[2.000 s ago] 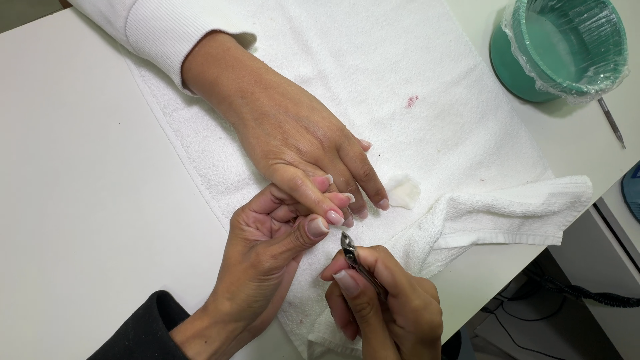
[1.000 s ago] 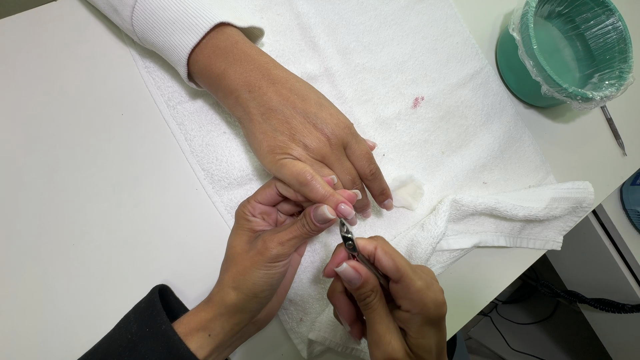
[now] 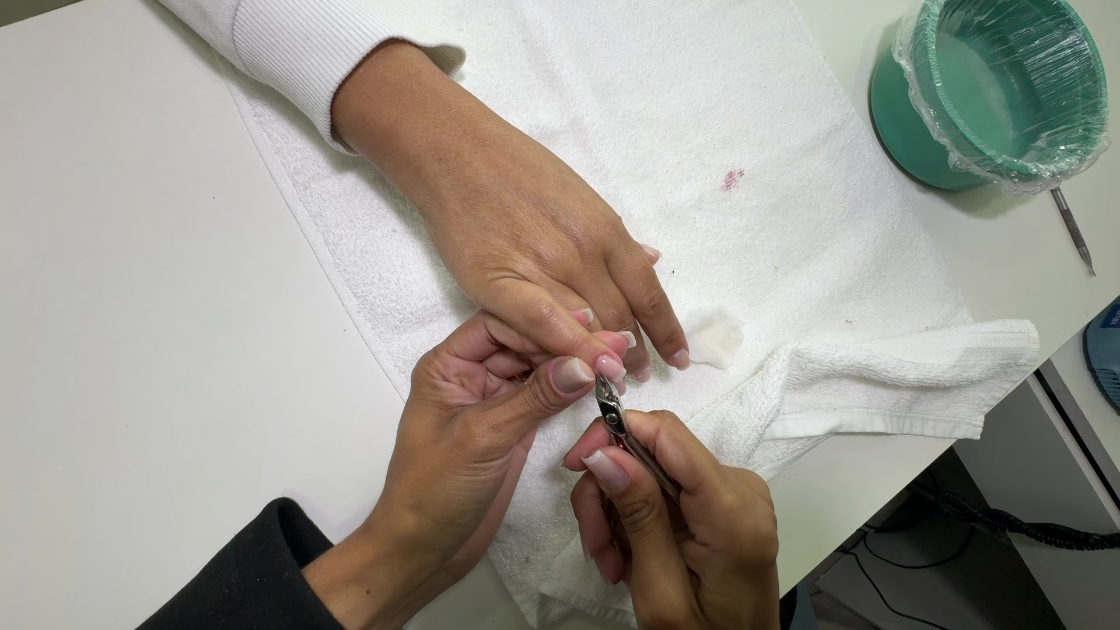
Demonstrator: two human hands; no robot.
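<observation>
My left hand (image 3: 477, 429), in a black sleeve, pinches a finger of another person's hand (image 3: 534, 227) between thumb and fingertips. That hand comes from a white ribbed cuff and lies palm down over a white terry towel (image 3: 612, 105). My right hand (image 3: 687, 516) is closed around the handles of metal cuticle nippers (image 3: 614, 420). The nippers' jaws are at the edge of the held finger's nail, beside my left thumb; whether they touch the skin is too small to tell. A white cotton piece (image 3: 715, 337) lies on the towel near the person's other fingertips.
A green bowl (image 3: 927, 131) lined with clear plastic stands at upper right, beside a slim metal tool (image 3: 1072, 229). The towel has a red stain (image 3: 732, 179) and a folded end near the edge of the white table (image 3: 157, 289). Black cables (image 3: 1006, 521) hang at lower right.
Two seconds ago the nippers' tip was slightly away from the held fingertip; by one second ago it had reached the nail's edge, where it is now. My left hand keeps its hold.
</observation>
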